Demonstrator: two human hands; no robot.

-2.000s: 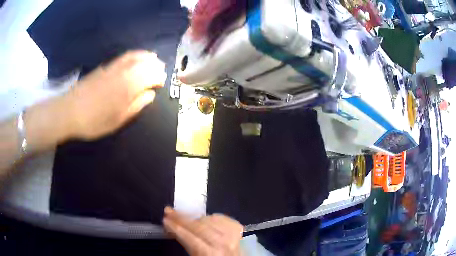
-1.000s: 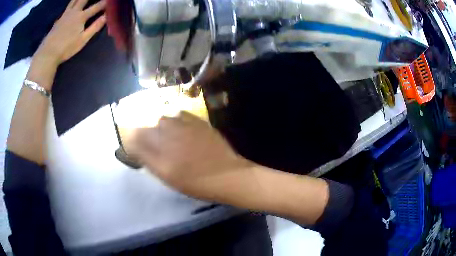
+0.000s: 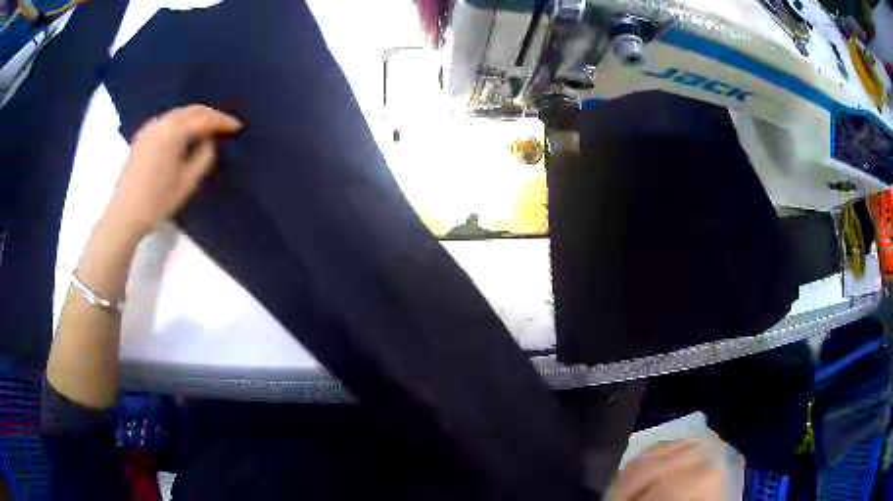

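Observation:
A long black cloth panel (image 3: pixel 333 215) lies diagonally over the white table and hangs over its front edge. My left hand (image 3: pixel 174 161) pinches the panel near its upper left part, thumb and forefinger together. My right hand (image 3: pixel 681 472) is low at the bottom edge, partly cut off and blurred, at the panel's hanging end; its grip cannot be made out. The white sewing machine (image 3: pixel 705 78) with "JACK" lettering stands at upper right. Its needle plate (image 3: pixel 490 191) lies bare beside the panel. Another black piece (image 3: pixel 666 235) lies flat right of the plate.
More black cloth (image 3: pixel 39 196) hangs at the far left. Blue baskets (image 3: pixel 847 465) are below the table at right, and another shows at lower left. An orange basket (image 3: pixel 887 230) is cut off at the right edge. The table's front edge (image 3: pixel 676 364) carries a marked strip.
The black panel has come from the upper left to lie diagonally across the table. My right hand has moved from the needle plate to below the front edge. The view has shifted.

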